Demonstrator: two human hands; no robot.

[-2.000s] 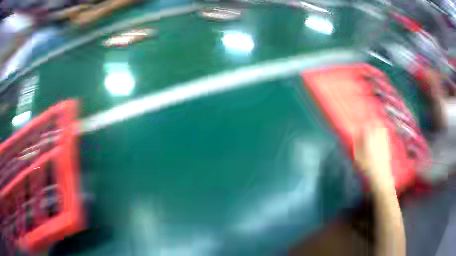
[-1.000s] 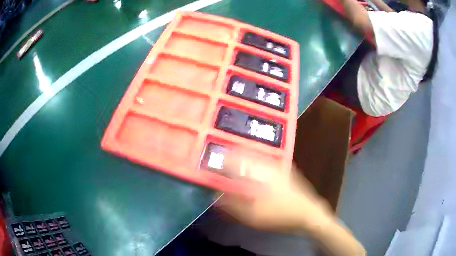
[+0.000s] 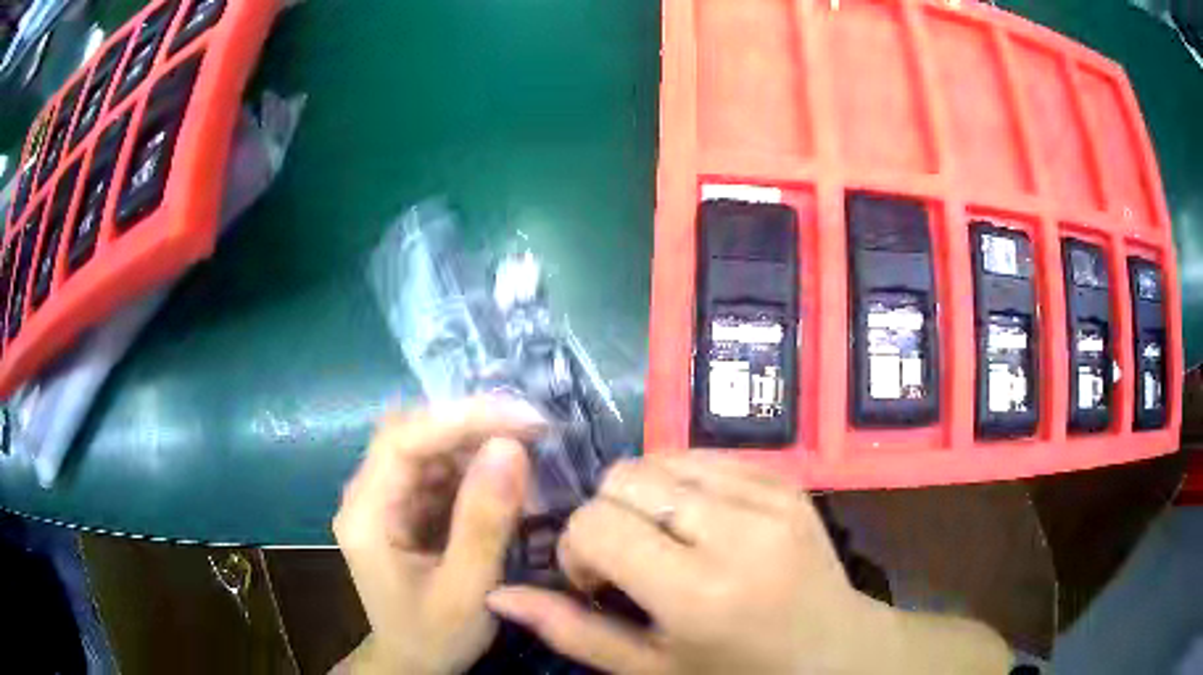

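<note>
My left hand (image 3: 429, 528) is at the bottom centre, its thumb and fingers closed on a floppy, clear, glossy sticker sheet (image 3: 554, 382) with dark patches. My right hand (image 3: 686, 554) is close beside it, fingers curled at the sheet's lower right edge; whether it grips the sheet is not clear. The sheet's lower part is hidden by the fingers. At the right, a red-orange foam tray (image 3: 825, 462) holds several black open-backed phones (image 3: 892, 310) in its near row. The far row's visible pockets are empty.
A second foam tray (image 3: 198, 211) filled with phones stands at the upper left, over a clear plastic bag (image 3: 79, 382). The green bench's curved near edge runs below it. Brown cardboard boxes (image 3: 185, 607) stand below the edge.
The view has swung, so the part-filled tray now shows at the right. My right hand has left its pocket. Both hands are now together at the clear sheet.
</note>
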